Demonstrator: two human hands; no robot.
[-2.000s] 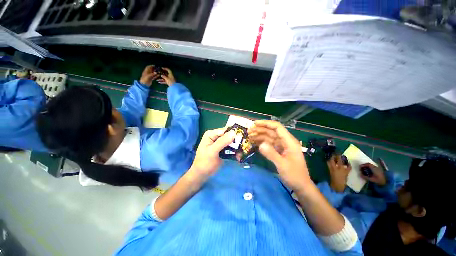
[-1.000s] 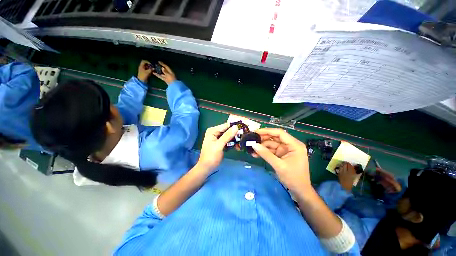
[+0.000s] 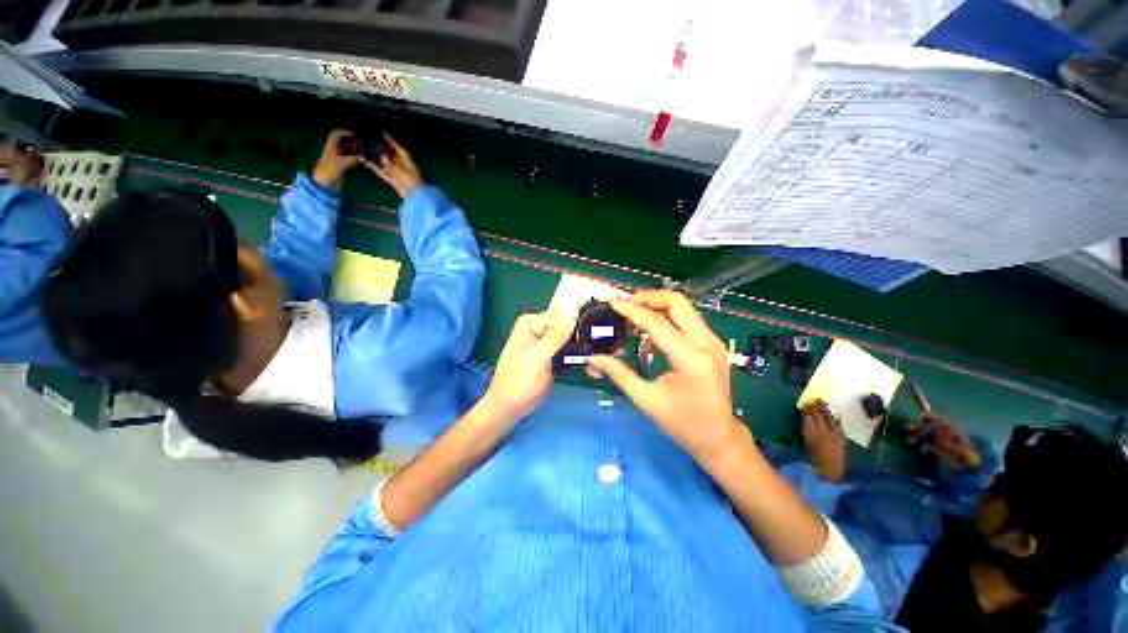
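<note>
A small round black back cover with a white label lies over the watch case, in front of my chest. The inside of the case is mostly hidden by the cover. My left hand grips the case from the left with thumb and fingers. My right hand has its fingertips on the cover's upper and lower right edge. A pale pad shows behind the held parts.
Loose black parts and a white strip lie on the green bench at right. Hanging record sheets are at upper right, under the white shelf. A person sits at left, another at right with a yellow pad.
The gold and orange inside of the case was showing; the black cover, held beside it in my right hand a second ago, has moved left over it.
</note>
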